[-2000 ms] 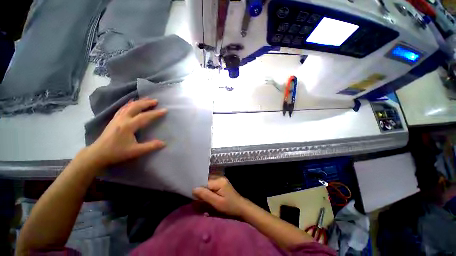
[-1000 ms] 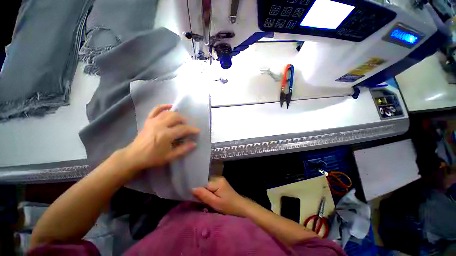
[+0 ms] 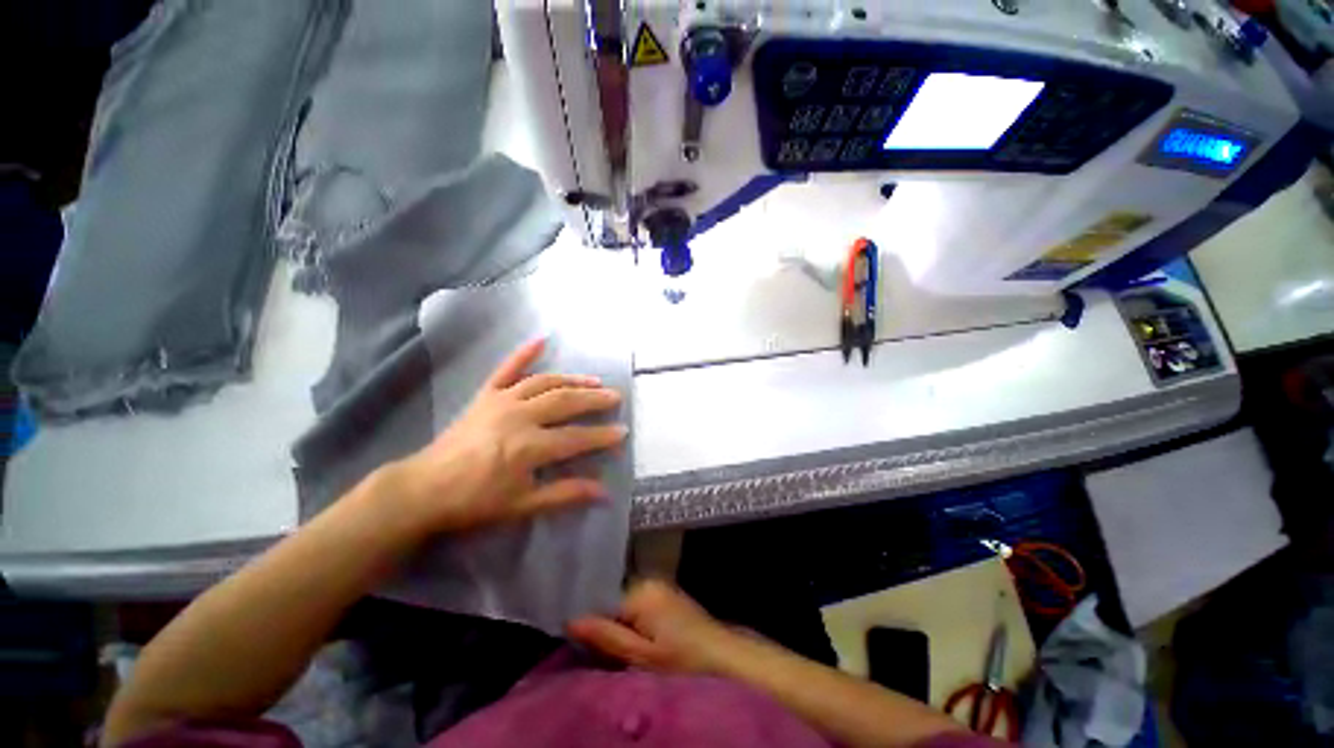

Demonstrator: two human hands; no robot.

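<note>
A smaller pale grey piece (image 3: pixel 476 329) lies on a darker grey fabric panel (image 3: pixel 383 402), its far end in bright glare by the needle area of the white sewing machine (image 3: pixel 936 219). My left hand (image 3: pixel 515 446) lies flat on the pale piece with fingers spread, pointing right. My right hand (image 3: pixel 651 626) pinches the near right corner of the cloth at the table's front edge. The presser foot is lost in the glare.
A large stack of grey panels (image 3: pixel 183 219) and a second stack (image 3: pixel 395 88) lie at left. Orange and blue thread snips (image 3: pixel 859 300) lie on the machine bed. Below the table are a black phone (image 3: pixel 897 662), red-handled scissors (image 3: pixel 985 709) and an orange-handled tool (image 3: pixel 1045 573).
My left hand has moved right across the pale piece, towards its right edge. My right hand keeps its hold on the corner. The camera view has shifted a little.
</note>
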